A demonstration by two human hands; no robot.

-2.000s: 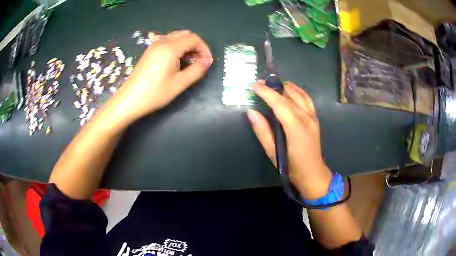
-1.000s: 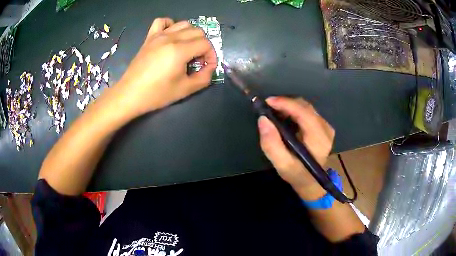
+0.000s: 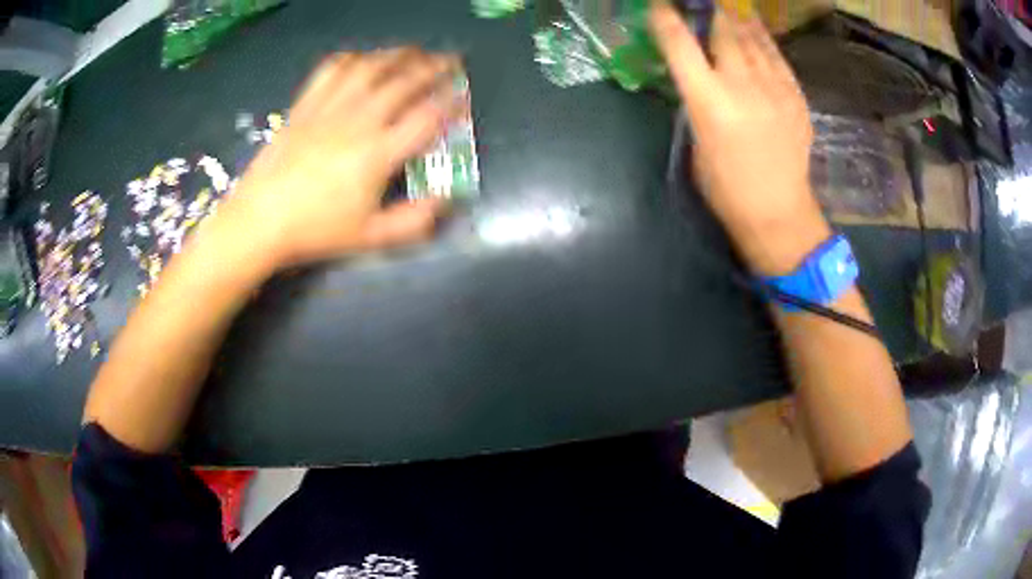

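Note:
My left hand [image 3: 351,153] is blurred, palm down, its fingers and thumb over the left side of a small green and white circuit board [image 3: 458,158]. Whether it grips the board cannot be told. My right hand [image 3: 753,136], with a blue wrist band [image 3: 824,275], reaches to the top edge beside a pile of green boards [image 3: 611,45]. A dark piece of the soldering iron [image 3: 699,16] shows between its fingers; the iron's tip is out of view. Small white and yellow components [image 3: 170,209] lie left of my left hand.
More small components [image 3: 70,277] lie at far left. Green boards [image 3: 209,25] are at the upper left. A brown stained board [image 3: 866,170] and a dark round grille [image 3: 877,68] are at right, with a yellow-green spool [image 3: 948,296] near the table's right edge.
My right hand has moved up and right, away from the circuit board, with the soldering iron. My left hand has flattened, its fingers and thumb spread more over the board. The view has shifted.

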